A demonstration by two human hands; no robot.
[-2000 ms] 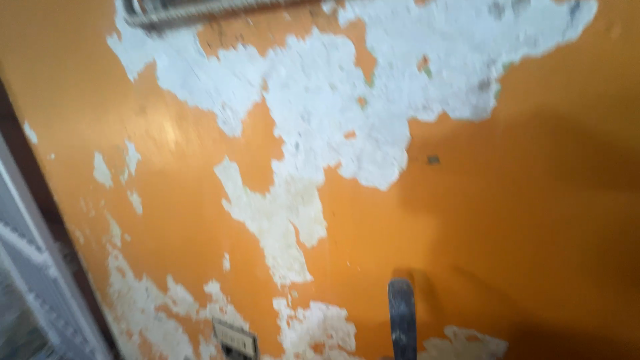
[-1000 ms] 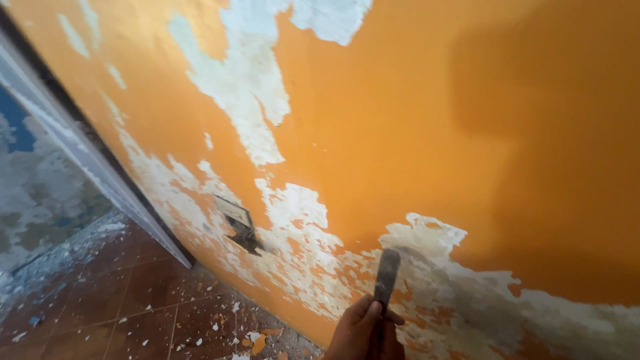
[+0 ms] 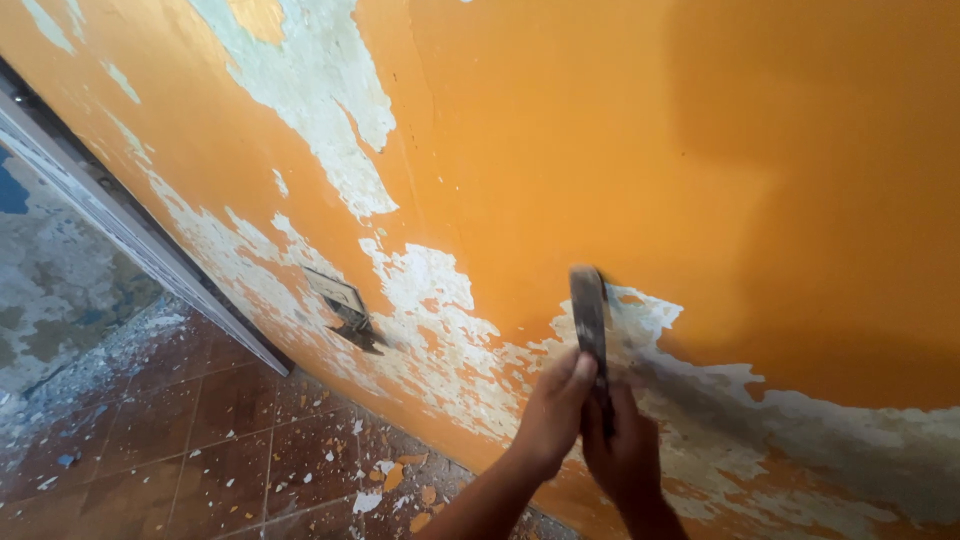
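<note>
A dark, worn metal scraper blade point(image 3: 589, 304) points up against the orange painted wall point(image 3: 525, 150), its tip by the upper edge of a bare plaster patch point(image 3: 634, 330). Around its lower part my left hand point(image 3: 551, 416) is closed, with the thumb along the blade. Just to the right and slightly lower, my right hand point(image 3: 622, 442) grips the tool's lower end, which the fingers partly hide. Paint has come off in ragged patches above, left of and below the hands.
An electrical outlet box point(image 3: 337, 296) with a tilted plate sits in the wall to the left. A door frame point(image 3: 150, 217) runs diagonally at far left. Paint flakes and dust lie on the brown tiled floor point(image 3: 225, 442), with more debris point(image 3: 97, 367) beyond the frame.
Both hands are now plainly on the scraper; one second ago only one was clearly visible on it. The view has swung down from the upper wall.
</note>
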